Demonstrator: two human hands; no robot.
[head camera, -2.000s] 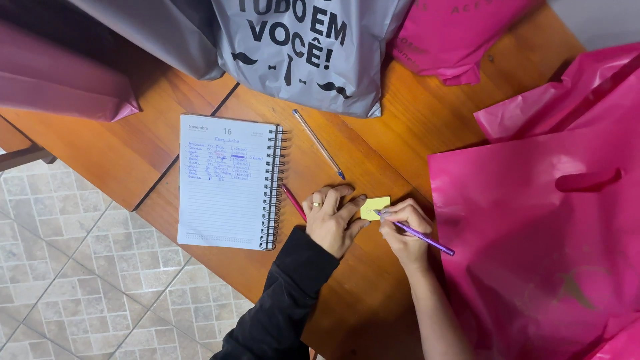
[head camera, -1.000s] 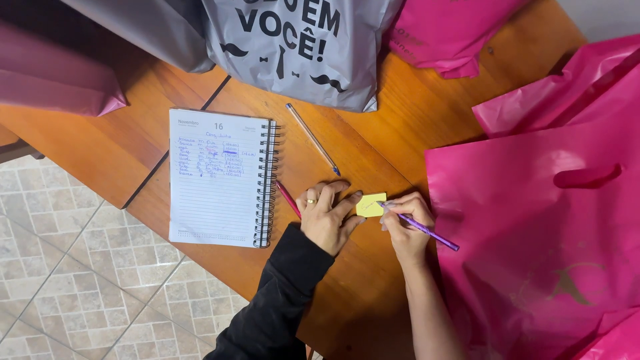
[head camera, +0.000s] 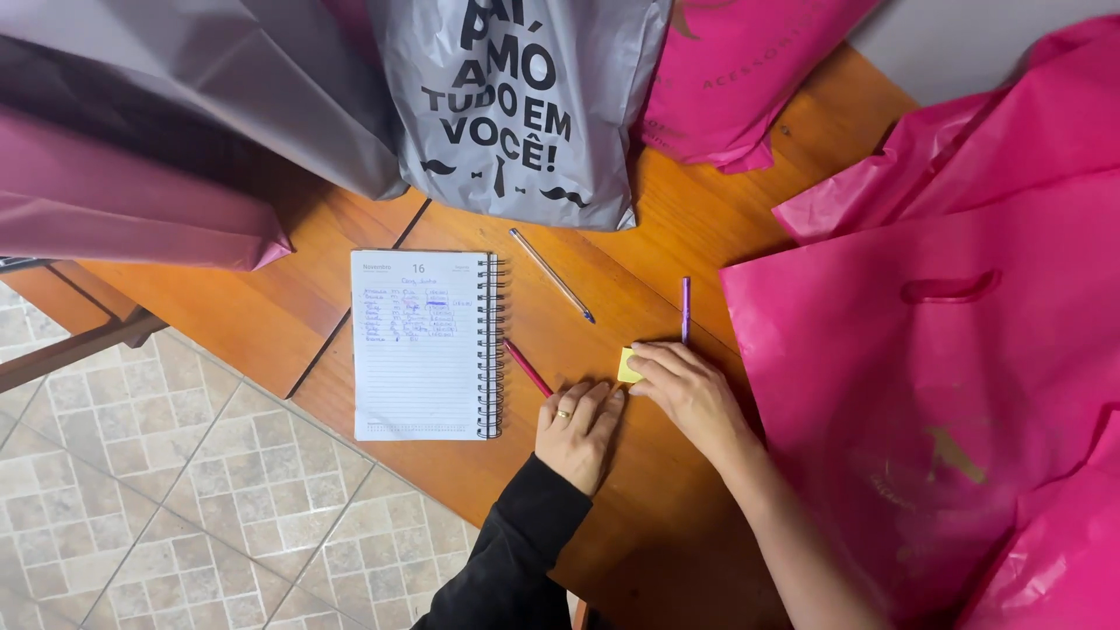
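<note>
My right hand (head camera: 687, 385) has its fingertips on a small yellow sticky-note pad (head camera: 627, 365), partly covering it. Beyond those fingers a purple pen (head camera: 685, 308) lies on the wooden table, its lower end hidden by the hand. My left hand (head camera: 579, 429), with a ring and a black sleeve, rests on the table just left of the pad, fingers bent. A red pen (head camera: 527, 367) lies between that hand and an open spiral notebook (head camera: 420, 385) with handwriting. Farther up lies a clear ballpoint pen with a blue tip (head camera: 553, 276).
A grey printed plastic bag (head camera: 525, 96) and a pink bag (head camera: 735, 79) stand at the table's far side. Large pink plastic bags (head camera: 857, 367) cover the right. More bags (head camera: 131, 201) are at the upper left. Tiled floor (head camera: 175, 490) lies below the table's edge.
The purple pen has left my right hand's writing grip and now lies on the table. My right fingers have moved onto the yellow pad. My left hand is off the pad.
</note>
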